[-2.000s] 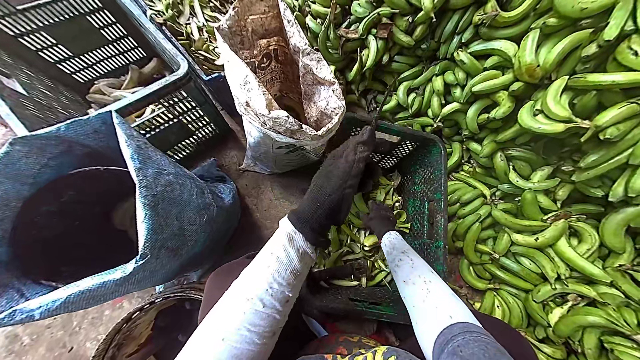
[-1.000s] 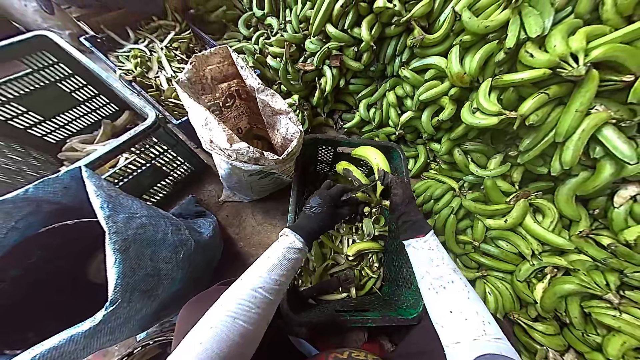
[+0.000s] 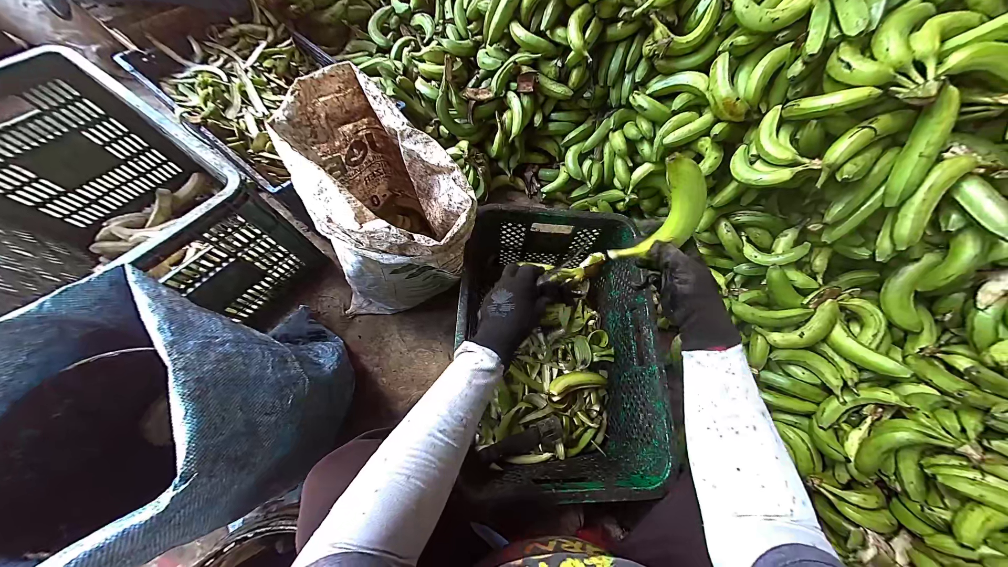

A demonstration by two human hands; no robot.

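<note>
Both my hands wear dark gloves above a green plastic crate (image 3: 646, 378) holding green peels (image 3: 567, 346). My right hand (image 3: 689, 295) grips a green plantain (image 3: 683, 205) near its lower end; the fruit points up and away. My left hand (image 3: 512, 307) is closed around the stem end of a plantain piece (image 3: 579, 272) over the crate's far left part. Its fingertips are partly hidden, and whether the two pieces are joined is unclear. A short green plantain (image 3: 577, 383) lies on the peels.
A large heap of green plantains (image 3: 850, 339) spreads right and ahead. A white woven sack (image 3: 402, 268) stands left of the crate. Farther left are a dark crate (image 3: 228, 268) with pale peeled fruit (image 3: 150, 220), a blue sack-lined container (image 3: 252, 394) and a tray of peels (image 3: 236, 87).
Two seconds ago my hands were at the crate with no plantain visible in them. One second ago plantains were between them; now my right hand has one tilted up at the right.
</note>
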